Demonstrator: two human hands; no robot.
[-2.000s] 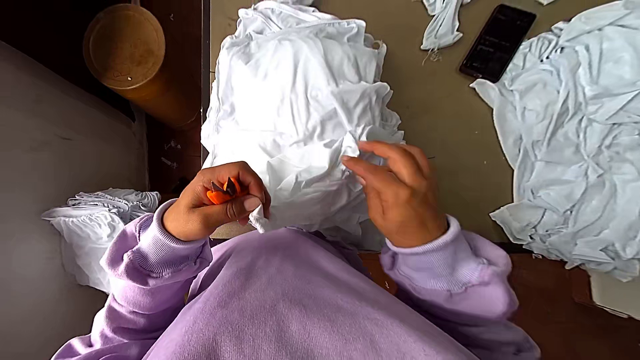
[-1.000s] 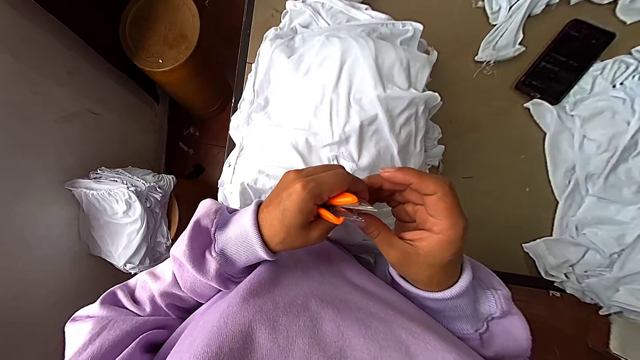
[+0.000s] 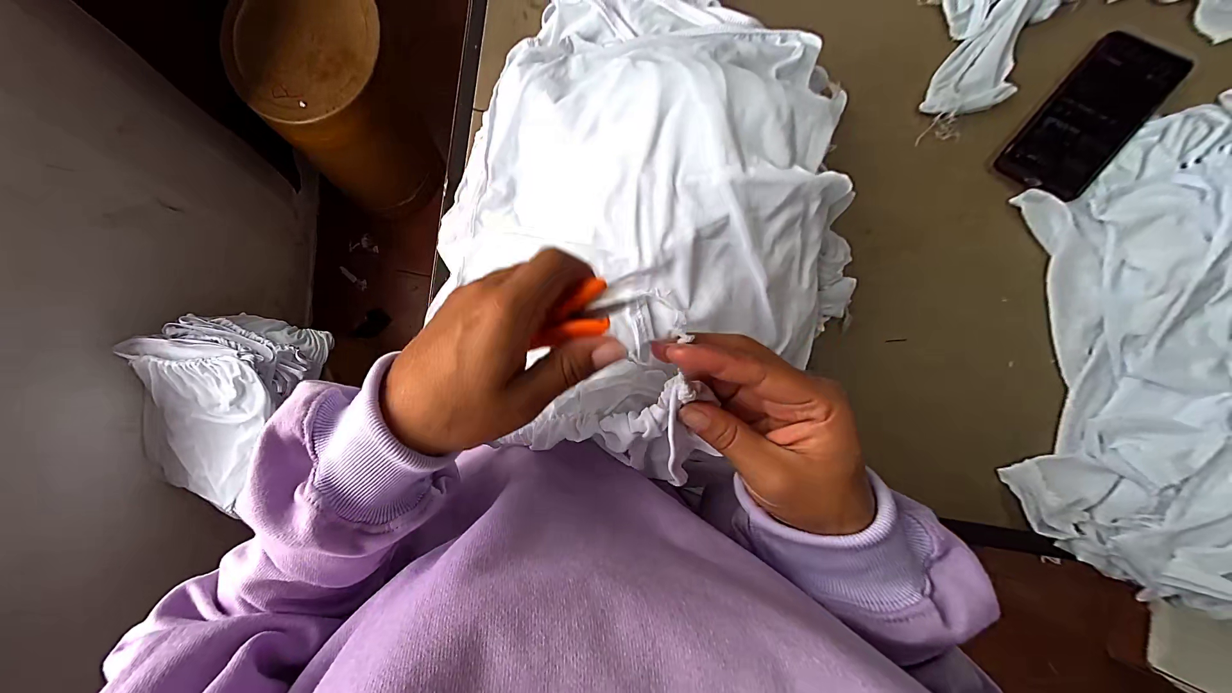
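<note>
A tall heap of white gathered garments point(image 3: 635, 164) lies on the table in front of me. My left hand point(image 3: 491, 356) is closed round small scissors with orange handles point(image 3: 575, 322); their blades point right, blurred, over the heap. To the right, my right hand point(image 3: 780, 414) pinches the gathered edge of a white garment point(image 3: 664, 419) between thumb and fingers. A narrow strip of cloth hangs down from that edge. The blade tips are close to the fingers of my right hand, and whether they touch the cloth cannot be told.
More white garments point(image 3: 1155, 346) are spread at the right, with a dark phone point(image 3: 1094, 114) beside them. A scrap of white cloth point(image 3: 980, 67) with loose threads lies behind. At the left are a folded white stack point(image 3: 207, 404) and a brown cylindrical container point(image 3: 303, 58). The table point(image 3: 924, 385) is brownish.
A gathered garment edge now shows in my right hand. The scissors, mostly tucked in my left hand two seconds ago, now point right with their blades out. The view has shifted.
</note>
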